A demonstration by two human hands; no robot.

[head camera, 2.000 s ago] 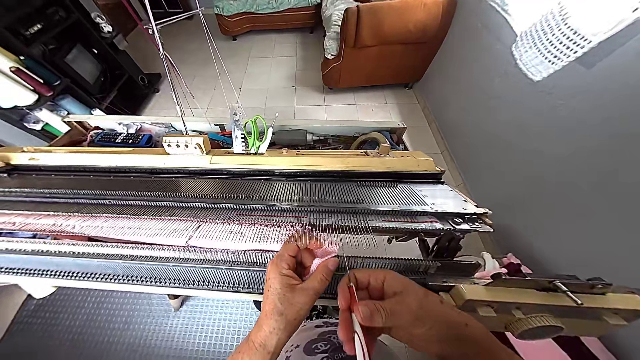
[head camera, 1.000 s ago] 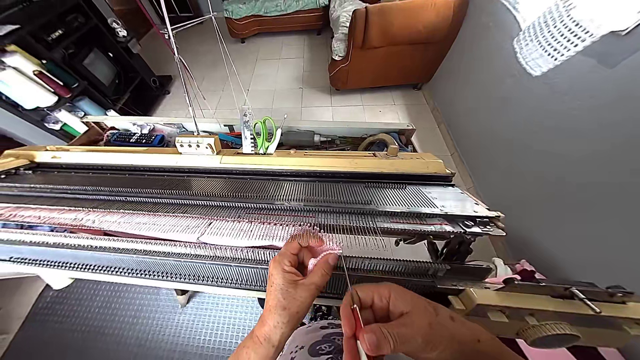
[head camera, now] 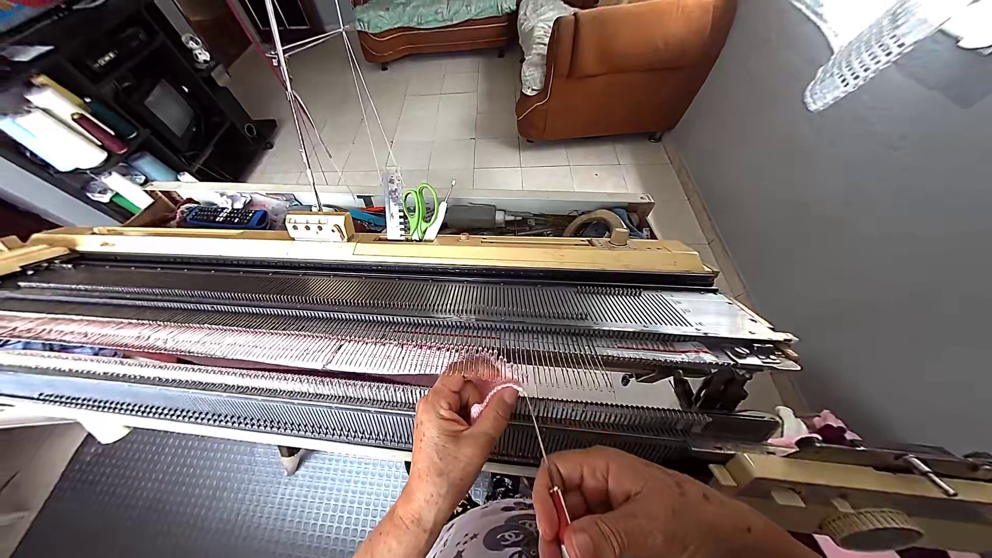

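My left hand (head camera: 457,434) pinches the edge of pink knitted fabric (head camera: 496,395) between thumb and fingers, close to the needles of a double-bed knitting machine (head camera: 457,298). In my right hand (head camera: 620,504), lower and to the right, is a thin hooked tool with a red and white handle (head camera: 559,515). A pale strand of yarn or the tool's thin shaft (head camera: 536,426) runs from the fabric edge down to my right fingers; which one I cannot tell. More pink knitting (head camera: 232,341) hangs along the needles to the left.
Behind the needle bed, green-handled scissors (head camera: 420,211) stand upright by a yarn mast (head camera: 291,101). A tray (head camera: 643,198) holds a tape roll (head camera: 593,223) and a remote control (head camera: 225,217). The machine carriage (head camera: 837,496) sits at the right, near a grey wall (head camera: 876,256).
My right hand has moved slightly down and away from my left hand with the tool. The left hand keeps its pinch on the pink fabric.
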